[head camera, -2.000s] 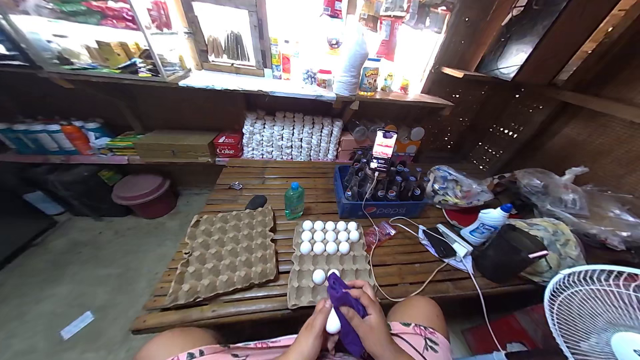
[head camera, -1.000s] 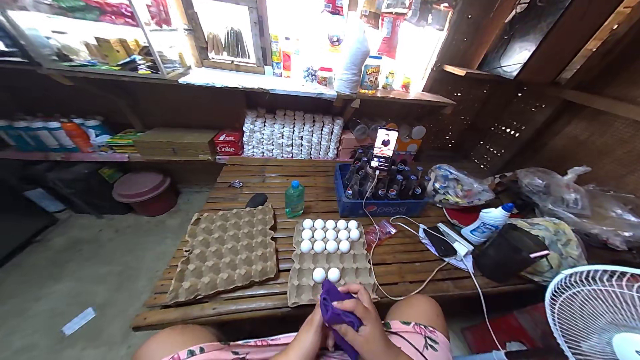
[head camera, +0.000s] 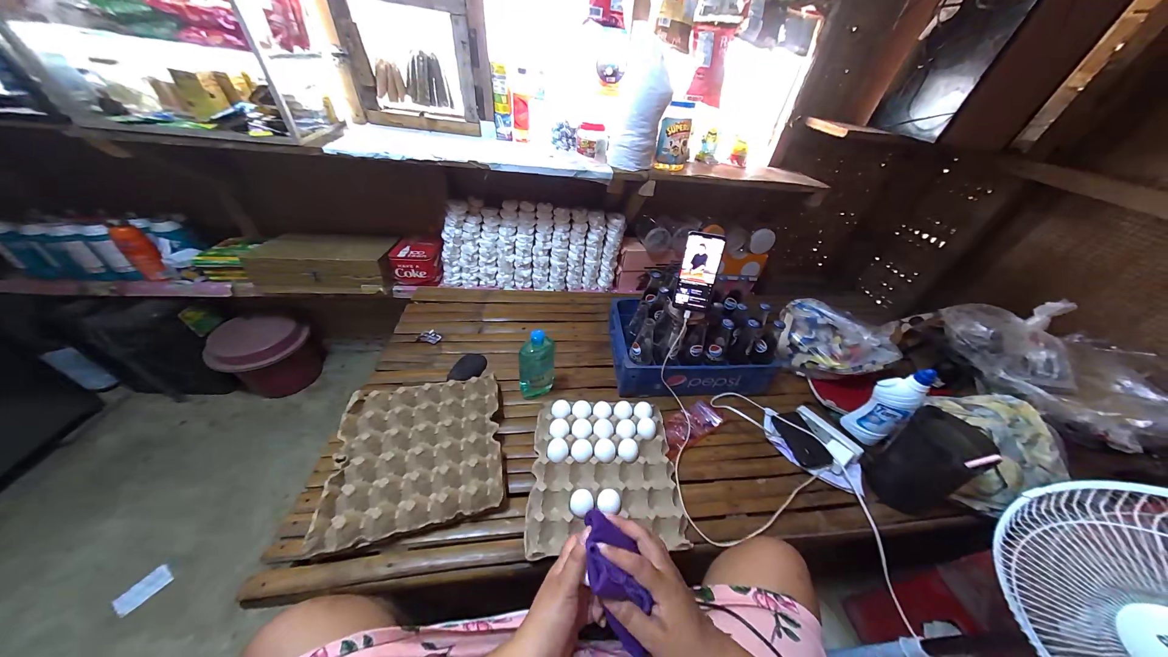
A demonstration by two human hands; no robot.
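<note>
My right hand [head camera: 652,584] grips a purple cloth [head camera: 616,570] just in front of the near edge of a cardboard egg tray [head camera: 607,479]. My left hand [head camera: 558,593] presses against the cloth from the left; a sliver of white shows between the hands, and the rest of what they enclose is hidden. Several white eggs [head camera: 603,428] fill rows at the tray's far end. Two more eggs [head camera: 595,503] sit nearer, just beyond my fingertips. To the left lies another cardboard egg tray [head camera: 415,465] with no eggs in it.
A green bottle [head camera: 537,365] stands behind the trays on the bamboo table [head camera: 356,584]. A blue bottle crate [head camera: 693,379] with a phone [head camera: 699,269] above it is at the back. White cables [head camera: 730,538] cross the table at right, near an electric fan [head camera: 1086,566].
Two seconds ago a white egg showed below the cloth between my hands, and now it is mostly covered. Both hands have stayed close together around the cloth.
</note>
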